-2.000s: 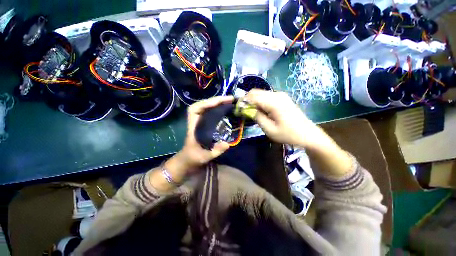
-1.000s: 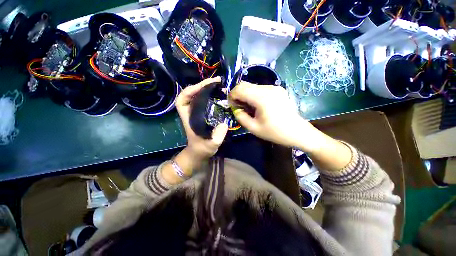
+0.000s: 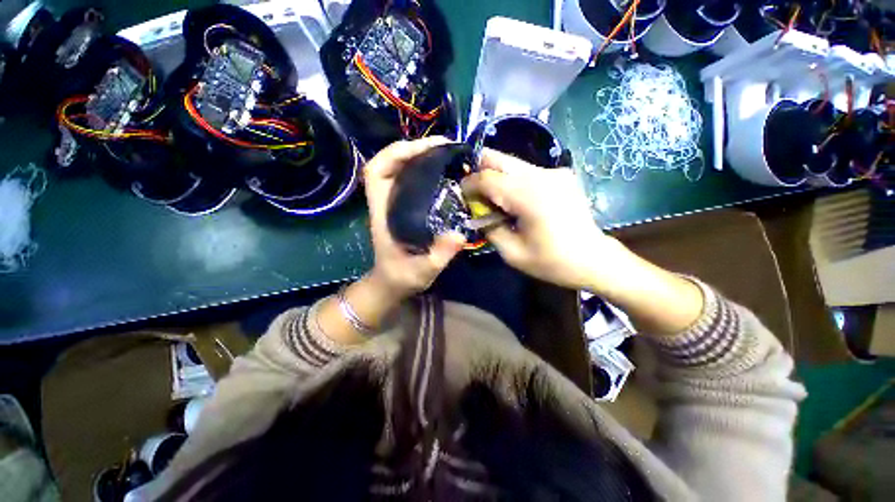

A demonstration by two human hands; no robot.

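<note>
My left hand [image 3: 397, 260] grips a black front shell [image 3: 417, 201] with its open side turned right. A circuit board [image 3: 447, 209] shows inside it, with red and yellow wires [image 3: 475, 244] at its lower edge. My right hand [image 3: 545, 211] is closed at the board, with something yellow [image 3: 479, 208] and a thin metallic tip between the fingers; exactly what it is cannot be told. A white camera housing with black interior [image 3: 522, 140] stands open just behind my hands, its white bracket [image 3: 530, 61] behind it.
Several black shells with boards [image 3: 228, 86] lie back left on the green bench [image 3: 211, 260]. Tangled white strands [image 3: 648, 123] lie right of the housing. More white housings [image 3: 751, 132] stand at the right. Cartons [image 3: 702, 257] holding white parts are below the bench edge.
The view has shifted slightly. My right hand has turned at the shell, and the yellow thing with a metallic tip shows more clearly than one second ago. My left hand still holds the shell.
</note>
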